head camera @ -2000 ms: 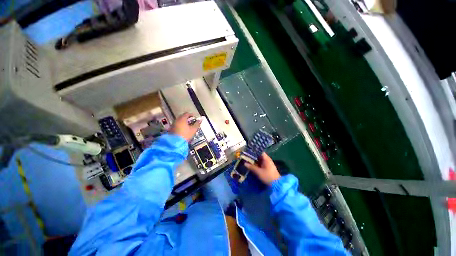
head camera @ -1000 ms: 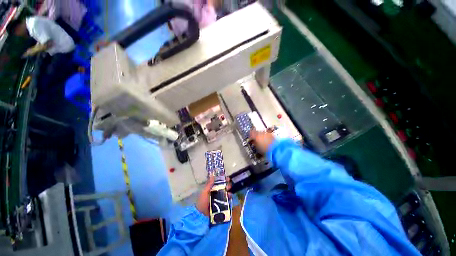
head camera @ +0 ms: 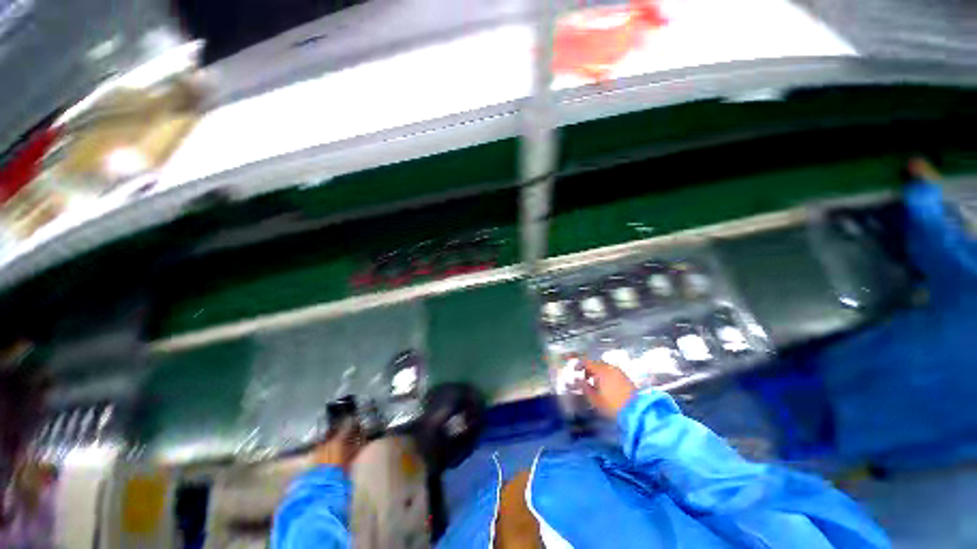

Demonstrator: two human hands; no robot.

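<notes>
My left hand (head camera: 339,447) is at the lower left, blurred, closed around a dark handset (head camera: 341,411) held over the near edge of a clear blister tray (head camera: 295,370). One closed handset (head camera: 404,377) with a bright window lies at that tray's right end. My right hand (head camera: 606,386) is at the near left corner of a second clear tray (head camera: 643,322), its fingers on a handset (head camera: 572,375) with a bright window. Two rows of similar handsets lie in this tray. The fingertips are blurred.
The beige machine (head camera: 370,493) is at the lower left, beside a round black object (head camera: 452,420). A grey post (head camera: 537,182) stands behind the trays. A red plastic bag (head camera: 602,38) lies on the white shelf. Another person's blue sleeve (head camera: 943,231) reaches in at the right.
The view has swung from the machine to the trays on the green bench. My right hand has left the machine's fixture. My left hand no longer holds an open phone by my lap.
</notes>
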